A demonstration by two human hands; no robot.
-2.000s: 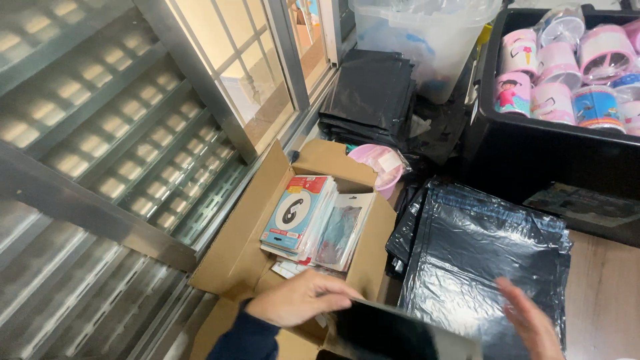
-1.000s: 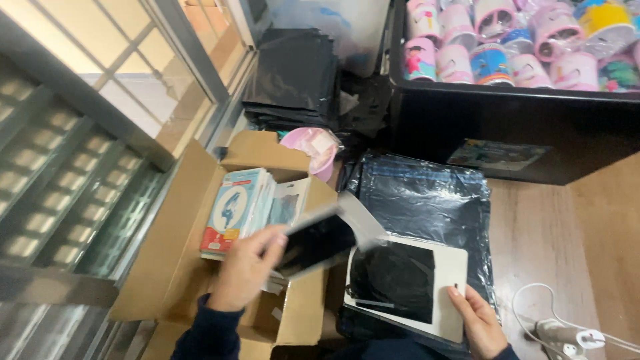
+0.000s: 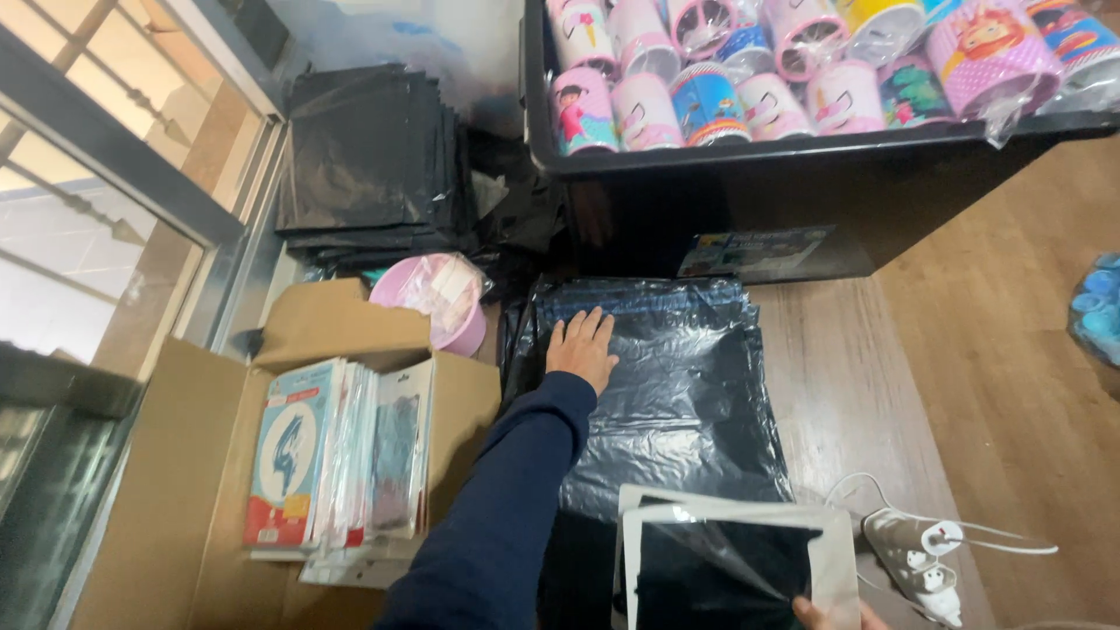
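Note:
My left hand (image 3: 584, 350) lies with fingers spread on the upper part of a stack of black plastic mailing bags (image 3: 674, 394). At the bottom right, my right hand (image 3: 827, 612) grips the lower right edge of flat white-bordered packages (image 3: 836, 542) with dark contents under clear film; part of that hand is out of view. These packages overlap the near end of the bag stack. Left of my left forearm stands an open cardboard box (image 3: 464, 420) with upright flat packages (image 3: 293, 455) in printed blue, red and white packaging.
A pink plastic bucket (image 3: 464, 328) stands behind the box, near another stack of black bags (image 3: 350, 157). A large black bin (image 3: 744, 210) holds wrapped, printed cylindrical containers (image 3: 647, 109). At right lie a white power strip (image 3: 914, 569) with cables and a bag of blue items (image 3: 1098, 306).
My left hand has moved off the dark flat package it held over the box and now rests on the bag stack. My right hand still holds white-bordered packages, now lower in view.

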